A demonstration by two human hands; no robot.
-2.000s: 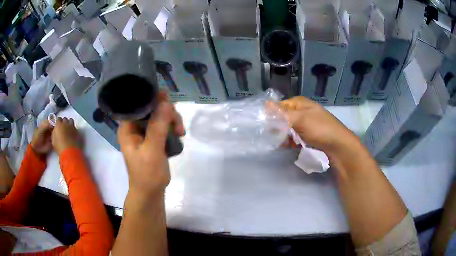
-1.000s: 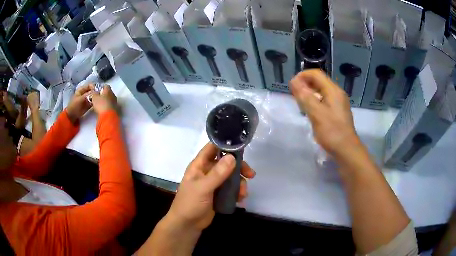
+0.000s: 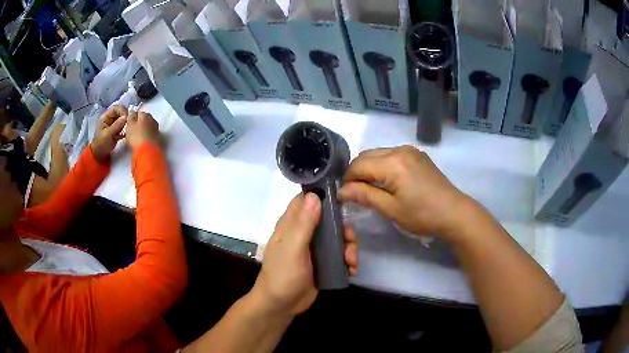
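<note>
A dark grey handheld fan is upright in front of me, its spoked grille facing me. My left hand is closed around its handle. My right hand is at the right side of the fan, just below the head, fingers bent and close together; whether it grips anything is hidden. A clear plastic bag, faint and crinkled, lies on the white table behind and below my right hand, partly hidden by it.
Open printed boxes stand in a row at the back. A second fan stands upright between them. Single boxes stand at left and right. A person in orange sleeves works at left. The table's dark edge is nearest me.
The fan has come from the left to the centre, grille now towards me. My right hand let go of the clear bag and moved to the fan's side. The bag now lies lower.
</note>
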